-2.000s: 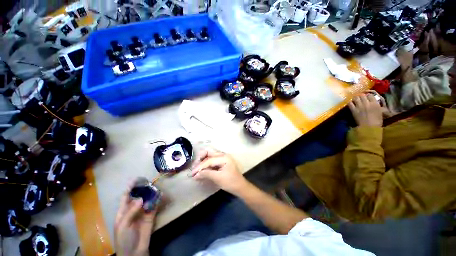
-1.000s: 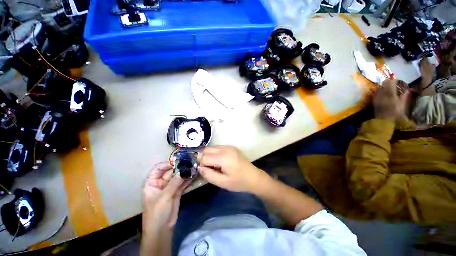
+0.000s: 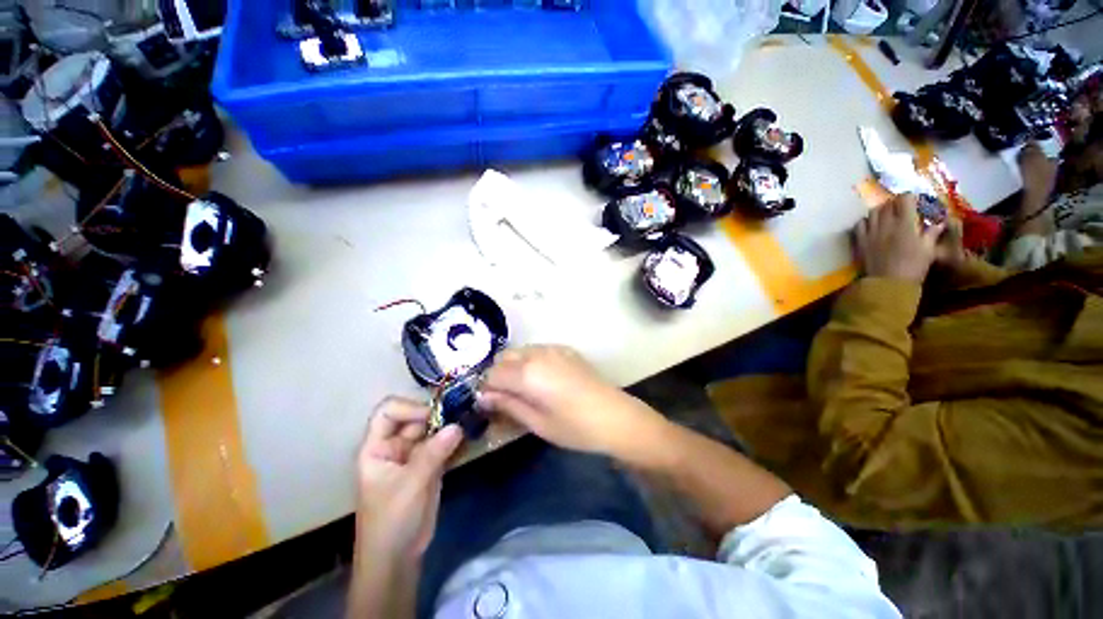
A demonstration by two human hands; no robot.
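A round black housing (image 3: 457, 339) lies on the bench in front of me, with a whitish plate and a central hole inside. A thin red lead sticks out at its upper left. Just below it, near the bench edge, a small black module (image 3: 460, 409) is between my hands. My left hand (image 3: 405, 453) pinches it from the left with thumb and fingers. My right hand (image 3: 550, 389) holds it at its upper right with the fingertips. Thin wires run between the module and the housing. The exact grip points are blurred.
A blue bin (image 3: 454, 103) with modules stands behind. Filled units (image 3: 674, 272) cluster to its right. Waiting housings (image 3: 218, 242) are heaped at left. A white sheet (image 3: 498, 230) lies before the bin. A person in a brown sleeve (image 3: 847, 387) sits at right; orange tape (image 3: 212, 435) crosses the bench.
My right hand has come to the module, which my left hand alone held at first. The module has since tilted between my fingers. The housing has turned and its upper lead has shifted.
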